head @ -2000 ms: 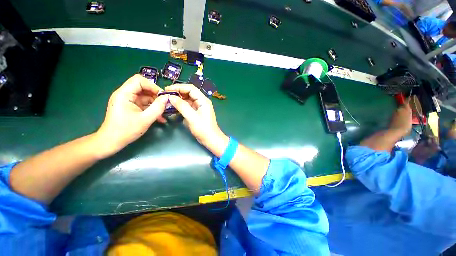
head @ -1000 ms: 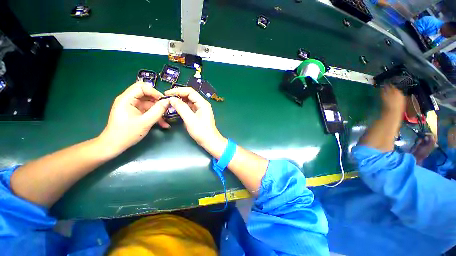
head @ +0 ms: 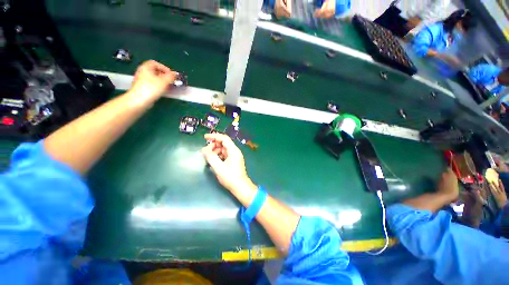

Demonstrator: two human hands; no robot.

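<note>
My left hand (head: pixel 152 80) is stretched out over the white rail, with a small dark watch module (head: pixel 179 80) at its fingertips by the belt edge. My right hand (head: pixel 224 160) is above the green mat with fingers curled; whether they hold something small is unclear. Two more modules lie on the mat, one at the left (head: pixel 188 124) and one nearer the post (head: pixel 211 120). Dark flex cables with orange tails (head: pixel 233 118) lie beside them at the post foot. A blue strap (head: pixel 255 204) is on my right wrist.
A white rail (head: pixel 279 109) and metal post (head: pixel 241 50) border the belt, which carries spaced modules. A green-rimmed spool (head: pixel 347 126) and black phone-like slab (head: pixel 369 166) lie right. A black fixture (head: pixel 33 83) stands left. Another person's arm (head: pixel 432 199) reaches in at right.
My left hand has moved from beside my right hand out to the rail and belt edge, with a module at its fingertips. The hands are now apart. The view has shifted.
</note>
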